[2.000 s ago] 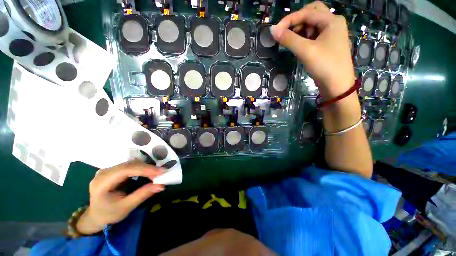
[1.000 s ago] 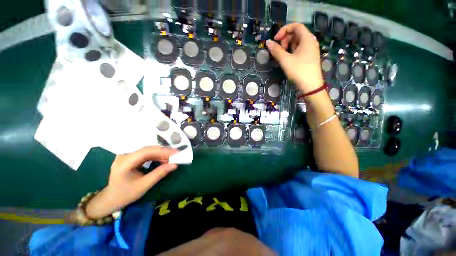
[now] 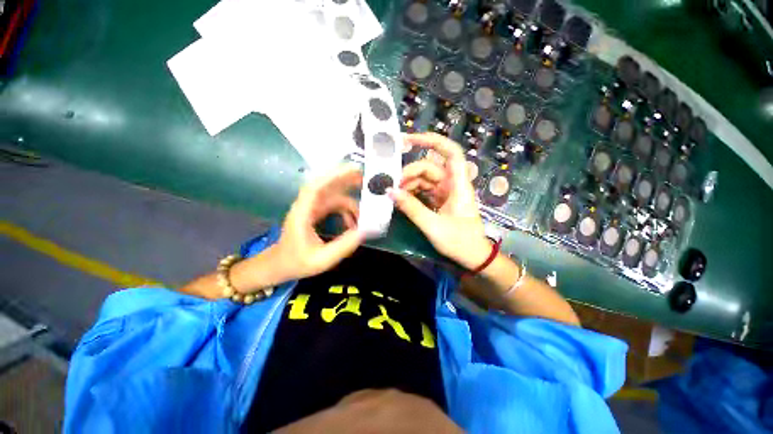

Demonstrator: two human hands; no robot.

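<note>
A white liner strip (image 3: 374,208) with a row of dark discs runs up from my hands to the white sheets. My left hand (image 3: 315,222) holds the strip's lower end between thumb and fingers. My right hand (image 3: 441,197) is at the strip's right edge, with its fingertips at the lowest dark disc (image 3: 380,184). Whether that disc is lifted off the strip I cannot tell. The left blister tray (image 3: 542,199) lies to the right, with rows of black modules (image 3: 515,113) bearing lighter discs. My right hand hides part of its lower left corner.
White sheets (image 3: 254,76) lie on the green bench mat at the upper left. A second blister tray (image 3: 593,254) with modules lies at the right. Two small black round objects (image 3: 688,280) sit beyond it near the bench edge. A grey floor with a yellow line is at the lower left.
My right hand has left the module in the tray's upper row and come to the strip beside my left hand. The strip's end is raised. The view has turned, shifting the trays right.
</note>
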